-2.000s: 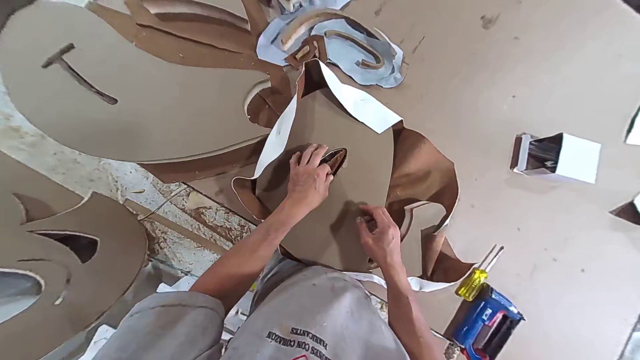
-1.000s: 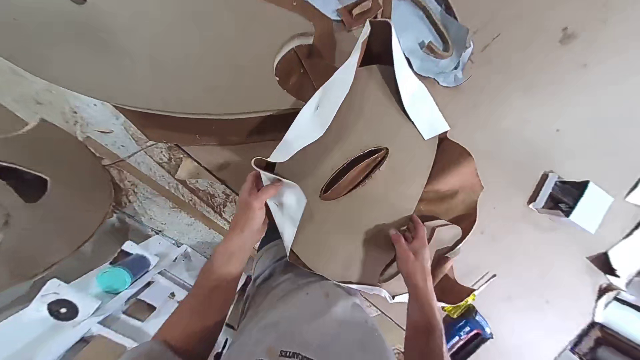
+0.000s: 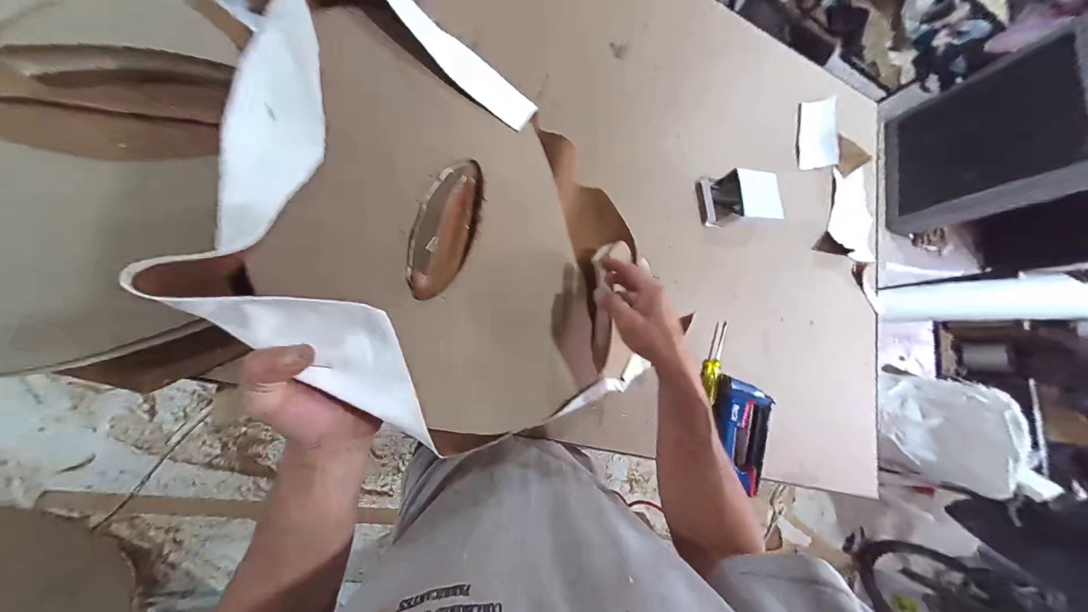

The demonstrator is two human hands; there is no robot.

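Observation:
A large tan panel [image 3: 357, 195] with an oval opening [image 3: 444, 229] lies before me, edged by a flexible strip with a white face and a brown face. My left hand [image 3: 310, 395] grips the white flap [image 3: 340, 340] at the panel's lower left, thumb on top. At the right edge my right hand [image 3: 633, 297] has its fingers curled at a pale curved edge piece [image 3: 614, 255]; whether they close on it cannot be told. A yellow-handled screwdriver [image 3: 711, 378] lies right of my right forearm, touching a blue staple gun [image 3: 744, 429].
The brown tabletop [image 3: 790, 280] extends to the right, bearing a small open box-like piece [image 3: 739, 197] and white and brown scraps [image 3: 850, 212]. A dark panel in a grey frame [image 3: 986, 127] stands beyond its right edge. Another large tan piece [image 3: 102, 229] lies at left.
My left hand has moved from beside the oval opening to the white flap at the panel's left edge. My right hand has moved from the panel's surface to its right edge. The view has shifted.

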